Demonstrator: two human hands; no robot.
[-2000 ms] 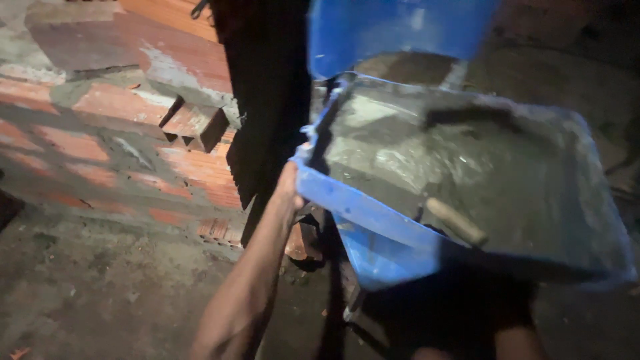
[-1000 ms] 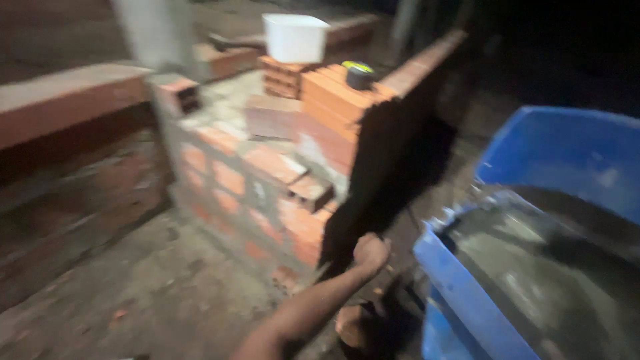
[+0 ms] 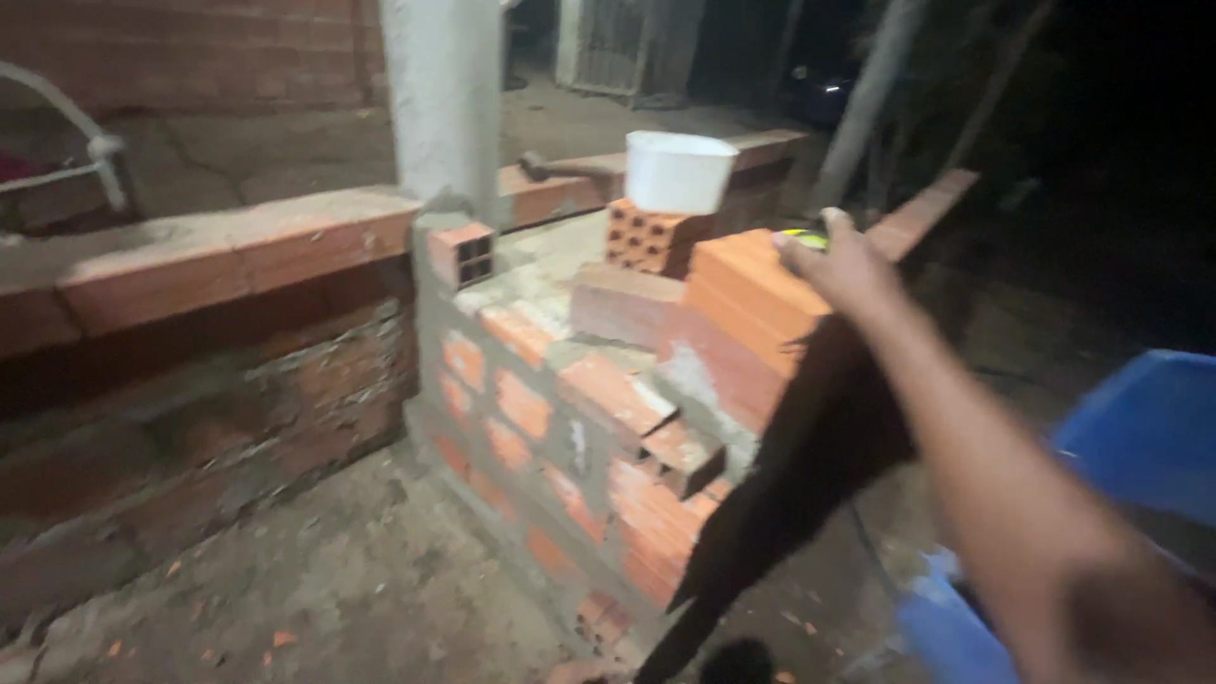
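My right hand [image 3: 845, 261] reaches in from the lower right, with thumb and fingers around a yellow and black tape measure [image 3: 806, 237]. That tape measure is on top of the stacked orange hollow bricks [image 3: 750, 280], partly hidden by the hand. Beneath is a low brick wall [image 3: 522, 408] with mortar joints. A short hollow brick piece [image 3: 686, 451] projects from its stepped edge. At the right lies a blue tray [image 3: 955, 617], largely behind my forearm. My left hand is out of the frame.
A white plastic container [image 3: 679, 171] stands on a hollow brick [image 3: 651, 236]; a hammer [image 3: 560, 169] lies behind on the wall. A pale column [image 3: 445, 104] rises at the corner. A blue container [image 3: 1149, 427] is at the right, and brick fragments [image 3: 283, 638] lie on the ground.
The view has swung from the mortar tray to the wall. My left hand, earlier at the tray's edge, has left the frame. My right hand has come onto the tape measure.
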